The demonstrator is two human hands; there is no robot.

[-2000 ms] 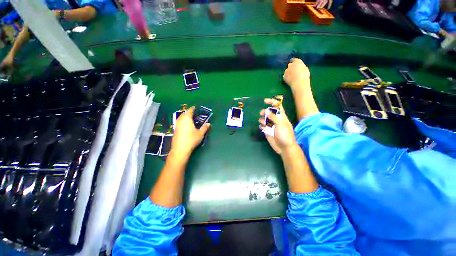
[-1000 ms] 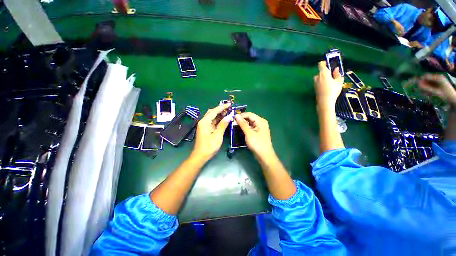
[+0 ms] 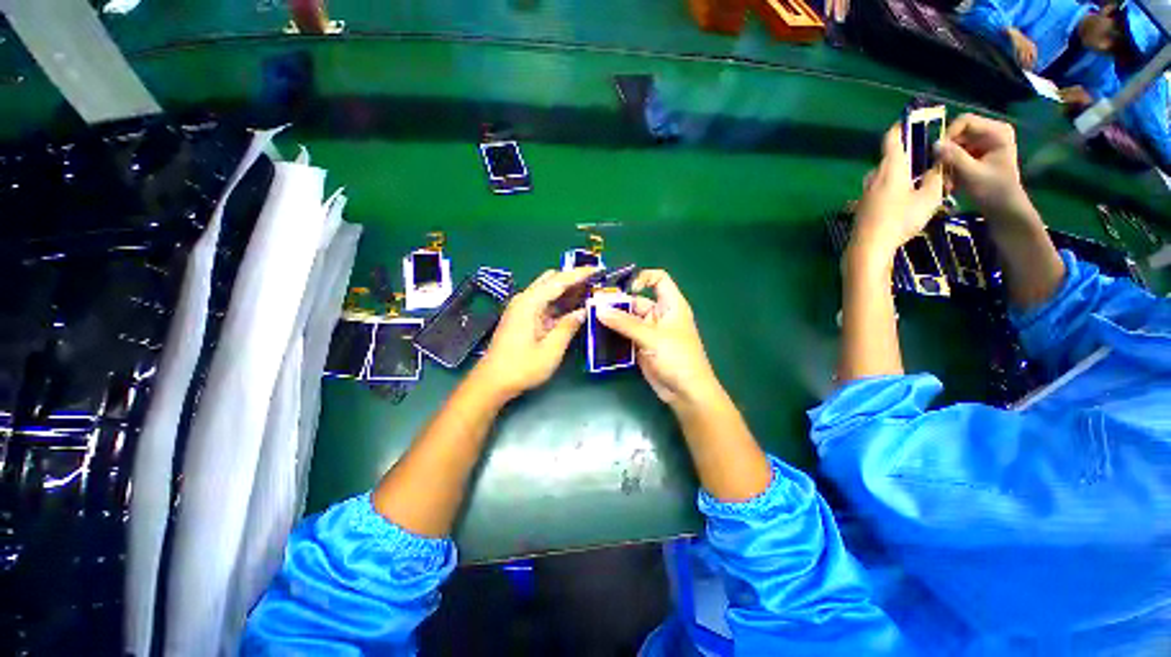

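Observation:
My left hand (image 3: 527, 336) and my right hand (image 3: 663, 336) meet at the centre over the green bench. Between them they hold an LCD module (image 3: 611, 336), a dark screen with a white border, its top end under my fingertips. A small dark piece shows at the fingertips above it; its form is too small to tell. Just behind my hands lies another white-bordered module (image 3: 582, 259) with an orange-gold tail, partly hidden by my fingers.
Left of my hands are a dark phone-shaped housing (image 3: 459, 325), a white-backed module (image 3: 426, 279) and paired dark screens (image 3: 392, 349). Another module (image 3: 505, 166) lies farther back. White sheets (image 3: 244, 372) and black trays (image 3: 64, 385) stand at left. A neighbour's hands (image 3: 895, 193) hold a phone-shaped part at right.
My hands stay together at the centre; the held module shows more clearly, tilted slightly. The neighbour's second hand has come in to the phone-shaped part. Two seconds ago my hands were apart.

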